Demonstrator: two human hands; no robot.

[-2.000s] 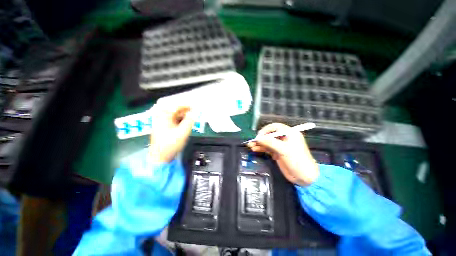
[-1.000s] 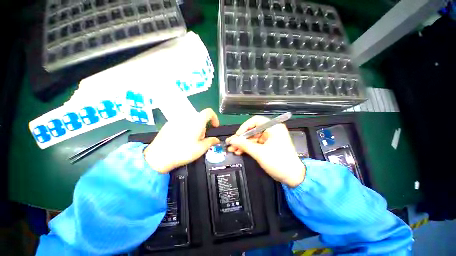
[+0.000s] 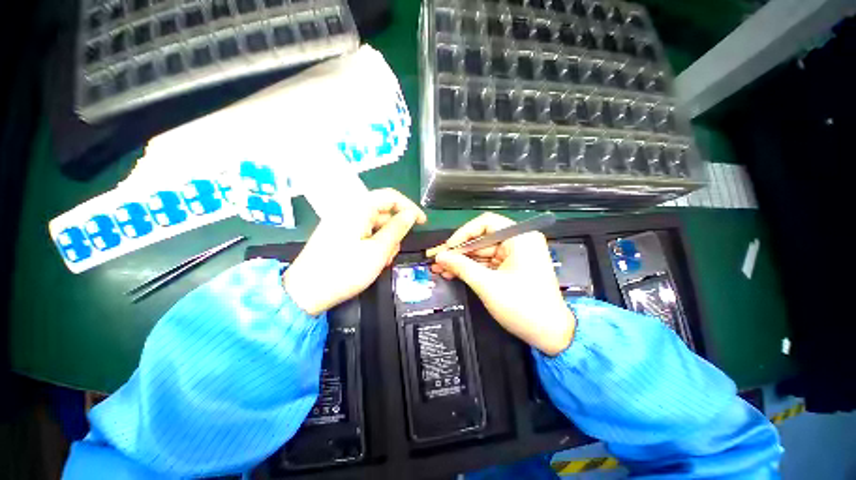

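Observation:
Several phone bodies lie in the black foam tray (image 3: 502, 412). The second phone body from the left (image 3: 439, 361) has a blue adhesive film piece (image 3: 413, 281) at its upper end. My right hand (image 3: 512, 281) is shut on metal tweezers (image 3: 507, 233), whose tips are near that phone's top edge and partly hidden by the fingers. My left hand (image 3: 352, 248) is just left of the phone's upper end, fingers bent together; whether it grips a white liner strip (image 3: 324, 187) behind it cannot be told. The rightmost phone body (image 3: 650, 281) also has blue film at its top.
White liner sheets with blue pieces (image 3: 150, 217) lie behind my left hand. A second pair of tweezers (image 3: 186, 268) rests on the green bench (image 3: 89, 328). A blister tray stack (image 3: 554, 112) stands behind the foam tray. Another blister tray (image 3: 211, 56) is at back left. A white label strip (image 3: 727, 186) lies right.
Since one second ago, my left hand has lifted off the phone's upper end, its fingers now curled up and back. My right hand stays there with the tweezers, tilted flatter. The view has shifted slightly.

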